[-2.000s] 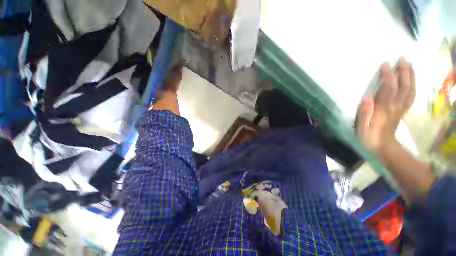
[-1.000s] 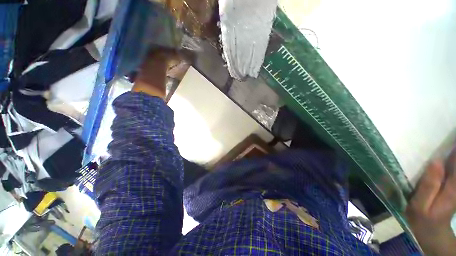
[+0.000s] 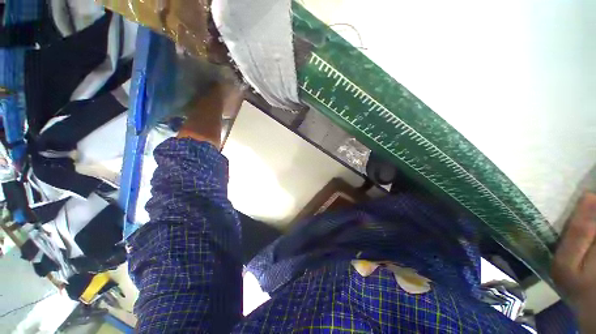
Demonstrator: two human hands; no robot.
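Note:
My left hand (image 3: 212, 107) reaches down beside the blue crate, left of the white bench top (image 3: 274, 156). Its fingers are blurred and hidden in shadow near clear plastic, so I cannot tell whether it holds anything. My right hand (image 3: 578, 244) is at the far right, cut off by the picture's edge, at the green ruler-marked edge (image 3: 418, 147) of the white table (image 3: 490, 59). A grey-white cloth piece (image 3: 261, 49) hangs over the left end of that green edge.
A blue crate (image 3: 136, 124) with black-and-white cut panels (image 3: 72, 85) stands at the left. Brown cardboard under clear plastic (image 3: 176, 23) is at the top. A brown seat mat (image 3: 330, 199) lies on the bench. Striped cloth (image 3: 503, 299) shows at the lower right.
My right hand has come down from over the white table to its green edge, now partly out of view. My left hand stays low by the crate. The view has shifted.

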